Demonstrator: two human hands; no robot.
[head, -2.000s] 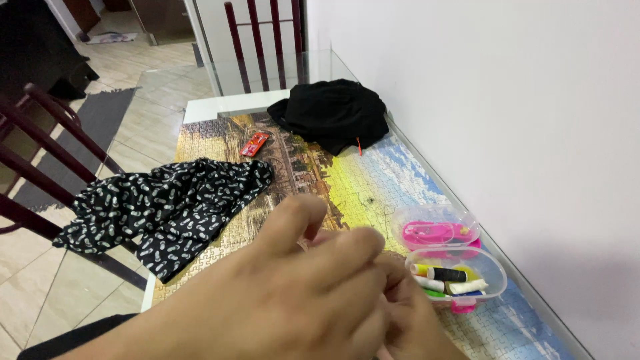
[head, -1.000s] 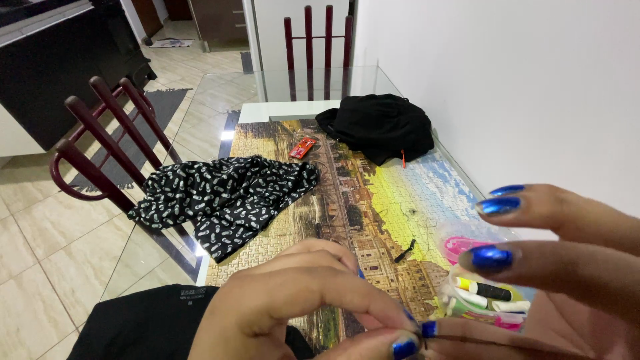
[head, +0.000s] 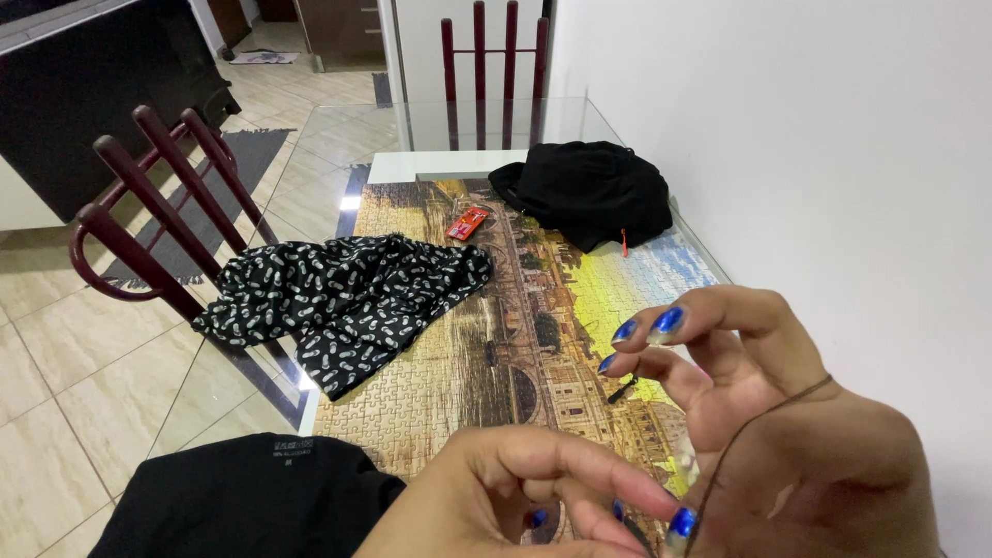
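A dark thread (head: 717, 469) runs across the palm of my right hand (head: 806, 434) and loops round its little-finger side or a finger; the fingers are spread and curled. My left hand (head: 535, 496), low in the middle, pinches the thread's lower part near the right palm between thumb and fingertip. A small black zipper pull (head: 622, 390) lies on the jigsaw puzzle (head: 418, 387), just beyond the right fingertips. Whether a needle is on the thread cannot be seen.
Black patterned fabric (head: 349, 294) hangs over the table's left edge by a chair (head: 155, 217). A black garment (head: 597, 194) and a red packet (head: 467, 223) lie farther back. Black cloth (head: 240, 496) is at lower left; a white wall (head: 775, 155) stands right.
My hands were close together two seconds ago; the right hand has since opened out, with thread now visible across it. The sewing box seen earlier is now hidden behind the right hand.
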